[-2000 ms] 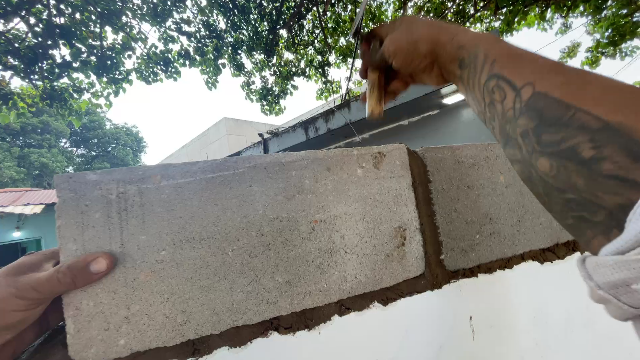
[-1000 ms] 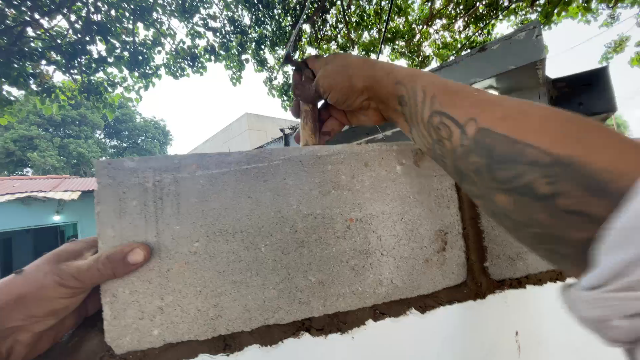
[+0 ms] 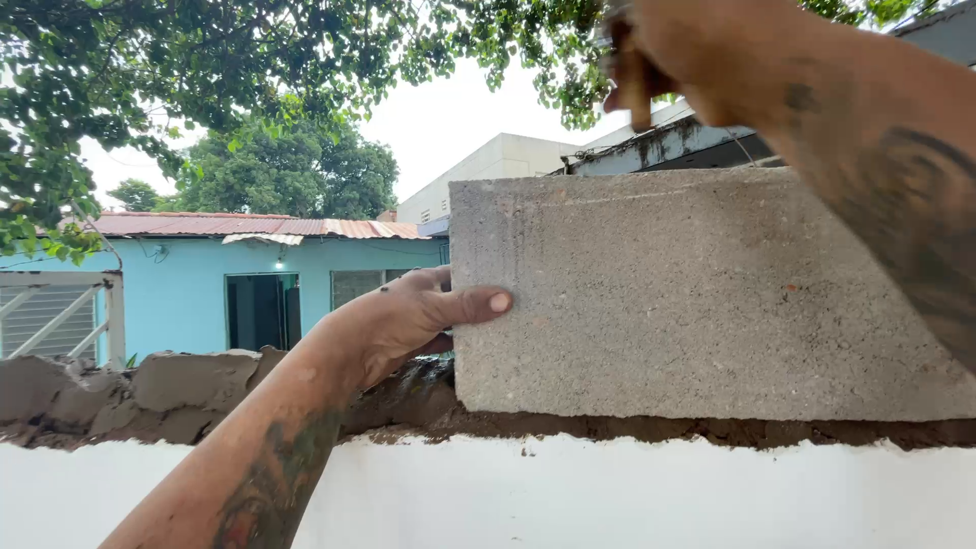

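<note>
A grey concrete block [image 3: 648, 297] sits on a bed of wet mortar [image 3: 610, 427] on top of a white wall [image 3: 648, 488]. My left hand [image 3: 412, 313] grips the block's left end, its thumb on the near face and its fingers behind the end. Above the block, my right hand [image 3: 671, 69] is closed around the wooden handle [image 3: 633, 88] of a tool; the hand is blurred and the rest of the tool is cut off or hidden. My right forearm covers the block's right part.
Rough mounds of mortar [image 3: 191, 381] run along the wall top to the left. A white metal gate frame [image 3: 114, 320] stands behind them. Farther off are a turquoise building [image 3: 183, 274], a grey roof edge [image 3: 663, 145] and leafy branches [image 3: 252, 53] overhead.
The view has turned left, showing more mortar and the turquoise building. My right hand, low at the block's top edge a second ago, is now raised above it. My left hand stays at the block's left end.
</note>
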